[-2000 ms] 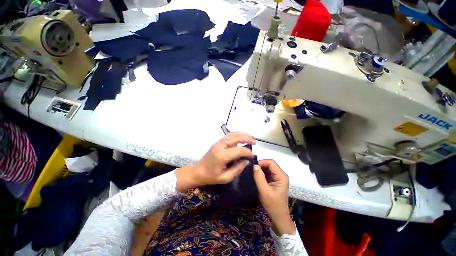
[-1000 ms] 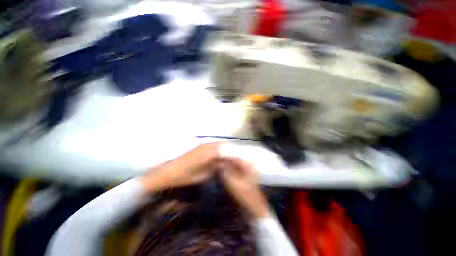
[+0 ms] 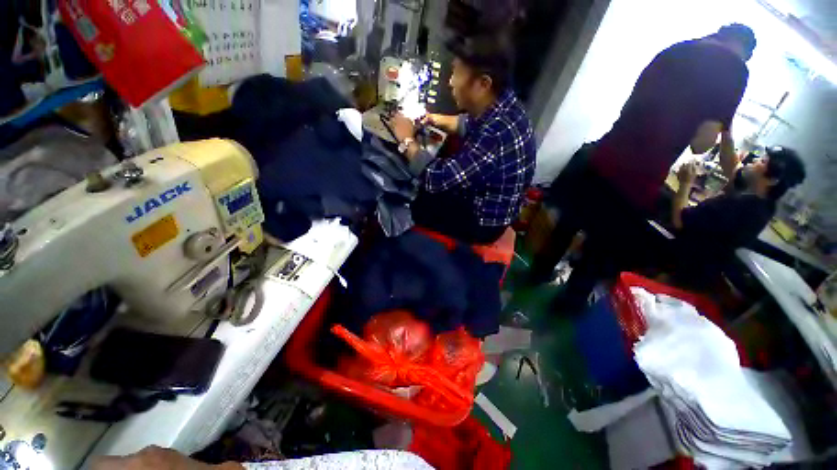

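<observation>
The cream JACK sewing machine head (image 3: 138, 220) stands at the left. A black smartphone (image 3: 158, 361) lies on the machine bed, with slim black snips (image 3: 110, 405) beside it. Dark handle loops, perhaps of scissors (image 3: 240, 303), lie at the machine's right end. My right hand (image 3: 165, 459) is cut off by the bottom edge at the left; only its back and a white lace sleeve show, and its fingers are hidden. My left hand is out of the picture. The dark piece is not in view.
Right of the white table edge (image 3: 206, 404), a red basket (image 3: 367, 389) holds navy cloth (image 3: 413, 275) and a red plastic bag (image 3: 399, 349). A person in a checked shirt (image 3: 491, 161) sits sewing. Two other people are farther right. White sheets (image 3: 707, 367) fill another red basket.
The view has swung far to the right, so the machine now sits at the left. Both hands were together at the dark piece; now only part of the right shows.
</observation>
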